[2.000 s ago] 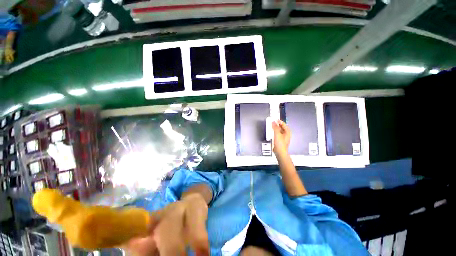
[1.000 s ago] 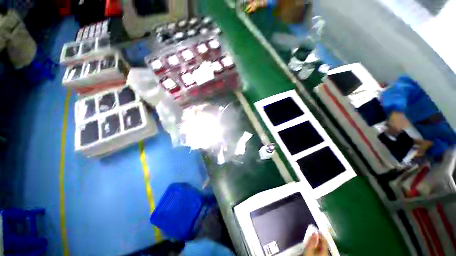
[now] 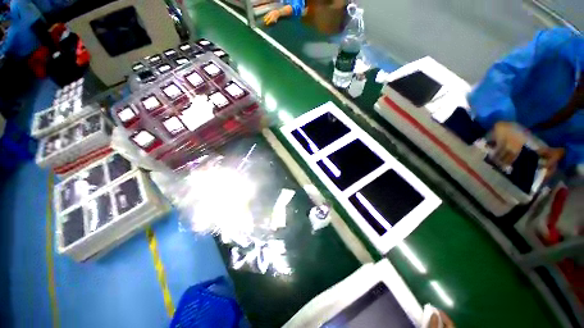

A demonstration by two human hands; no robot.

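A white foam tray (image 3: 384, 272) is cut off by the bottom edge, with a greyish screen panel (image 3: 378, 312) in it. My right hand (image 3: 442, 318) is at the tray's right side, small and mostly cut off by the bottom edge. It holds a small white wiping cloth (image 3: 429, 312) in its fingers, by the panel's right edge. My left hand is out of the picture. A second foam tray (image 3: 414, 220) lies flat beyond on the green bench, with three glossy black panels (image 3: 389, 197).
Glaring plastic (image 3: 221, 192), a solvent bottle (image 3: 319, 216) and blister trays (image 3: 186, 102) lie left. Stacked foam trays (image 3: 109, 237) and a blue stool (image 3: 206, 306) are on the floor side. A drink bottle (image 3: 346, 61) and a person's hands (image 3: 512, 144) at stacked trays are across the bench.
The view has swung from straight down to leftward along the bench. My left hand has left the picture. My right hand and near tray now sit lower, more cut off.
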